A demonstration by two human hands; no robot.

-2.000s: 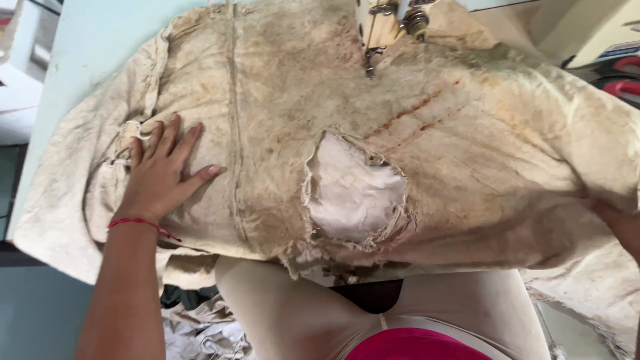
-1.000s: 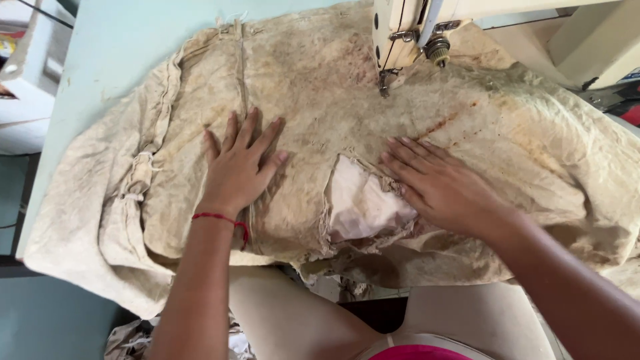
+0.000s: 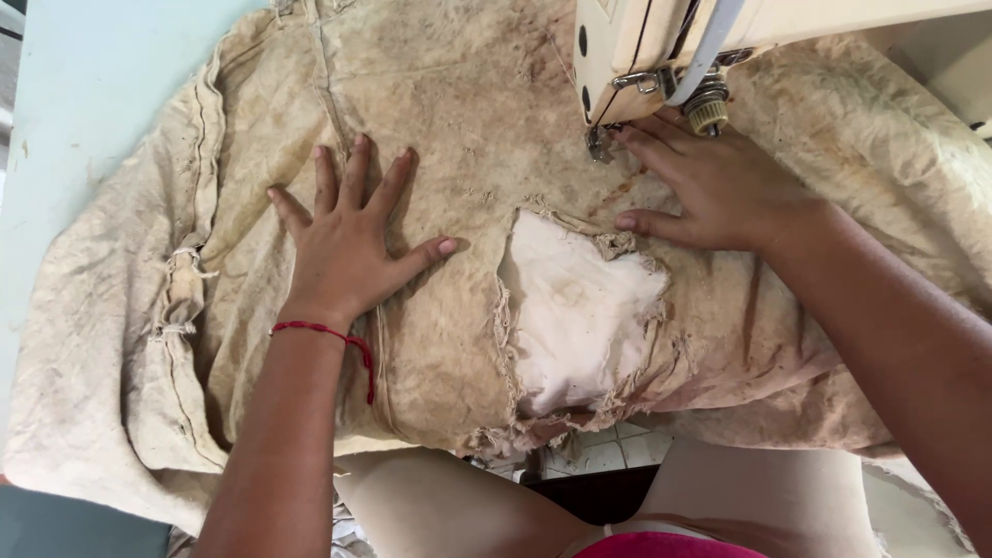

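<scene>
A stained beige cloth (image 3: 442,325) with seams and frayed edges lies across the sewing table. My left hand (image 3: 349,232) rests flat on it, fingers spread, left of a ragged hole through which white fabric (image 3: 577,310) shows. My right hand (image 3: 713,182) lies on the cloth up and to the right of the hole, its fingertips close beside the presser foot (image 3: 599,146) and partly hidden under the sewing machine head (image 3: 628,54). Neither hand grips anything. The needle tip cannot be made out.
The machine's thread tension knob (image 3: 707,116) juts out above my right hand. The pale blue tabletop (image 3: 70,101) shows at the left. Below the cloth's near edge are my legs, a tiled floor (image 3: 612,449) and some crumpled fabric (image 3: 349,527).
My right hand has come from the far right edge to beside the hole, then up to the presser foot. My left hand has moved right relative to the cloth, onto the area by the long seam.
</scene>
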